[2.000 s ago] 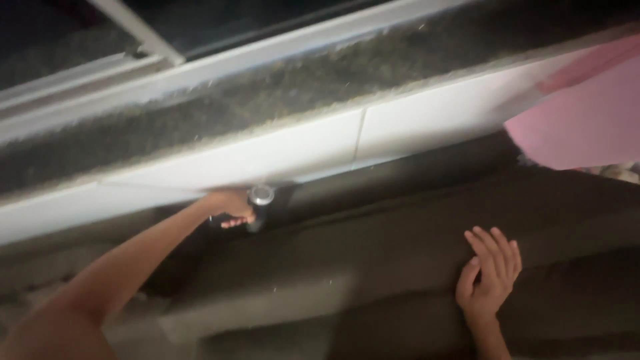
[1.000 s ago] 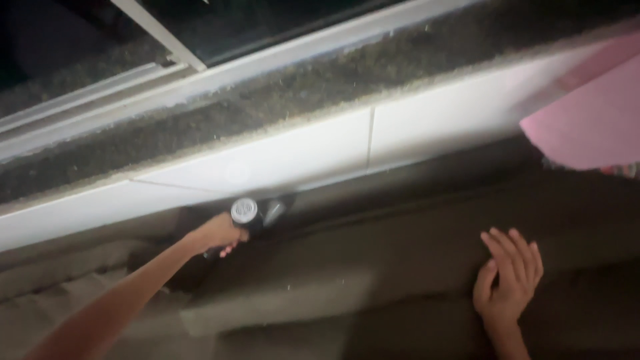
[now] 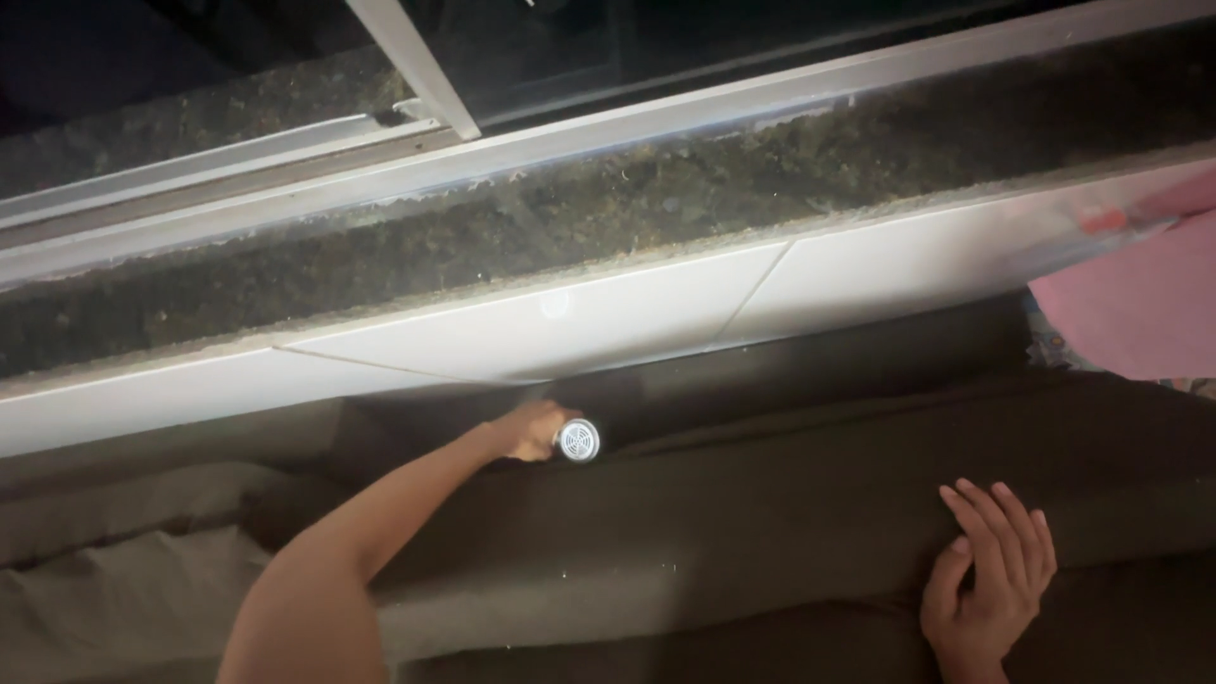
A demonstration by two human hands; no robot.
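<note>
My left hand (image 3: 534, 430) is closed around a small handheld device with a round, slotted silvery end (image 3: 579, 441), its kind not clear. The round end faces up toward the camera, and the rest of the device is mostly hidden. Both are over a dark brown fabric cover (image 3: 760, 494), close to the white tiled wall (image 3: 589, 318). Off to the right, my right hand (image 3: 993, 570) is over the same fabric with its fingers apart and slightly curled, holding nothing.
A dark speckled stone sill (image 3: 608, 209) runs above the tiles, below a sliding window's pale frame (image 3: 418, 66). Pink cloth (image 3: 1140, 304) hangs at the right edge, with patterned fabric beneath it. Folds of the cover rise at the lower left.
The device in my left hand has turned, so its round end shows more squarely than two seconds ago. My right hand keeps much the same pose.
</note>
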